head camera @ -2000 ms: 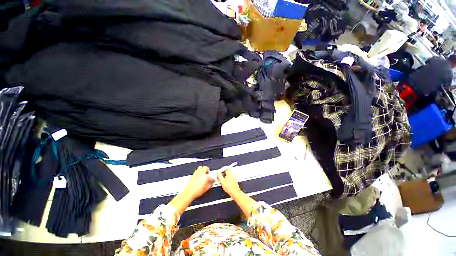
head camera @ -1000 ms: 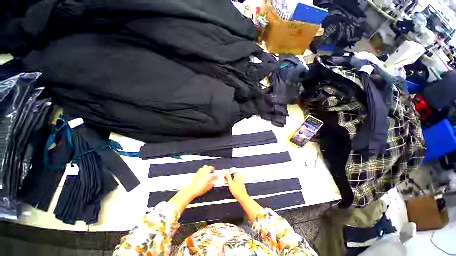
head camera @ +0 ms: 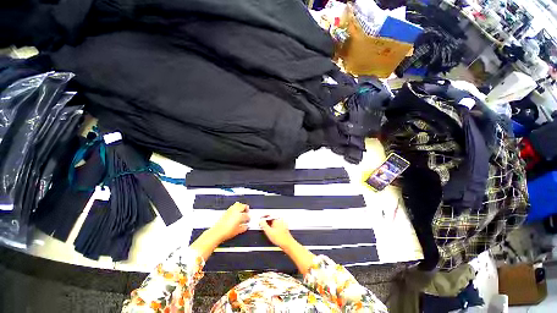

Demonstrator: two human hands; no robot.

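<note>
Long dark cloth strips lie in rows on the white-topped table, with pale bands between them. My left hand rests at the pale band between the middle strips, fingers bent down; whether it pinches anything is hidden. My right hand is just right of it, fingers closed around a slim pale stick, of which only a small blurred bit shows at the fingertips. The hands are a little apart. The forearms cover parts of the two near strips.
A large black cloth heap lies behind the strips. A tied bundle of dark strips and bagged pieces are at left. A phone, plaid garment and cardboard box are at right. The table's front edge is close.
The view has shifted, so the table contents sit further right and the strips look more level. My hands have moved left along the strips and slightly apart. The pale stick shows less.
</note>
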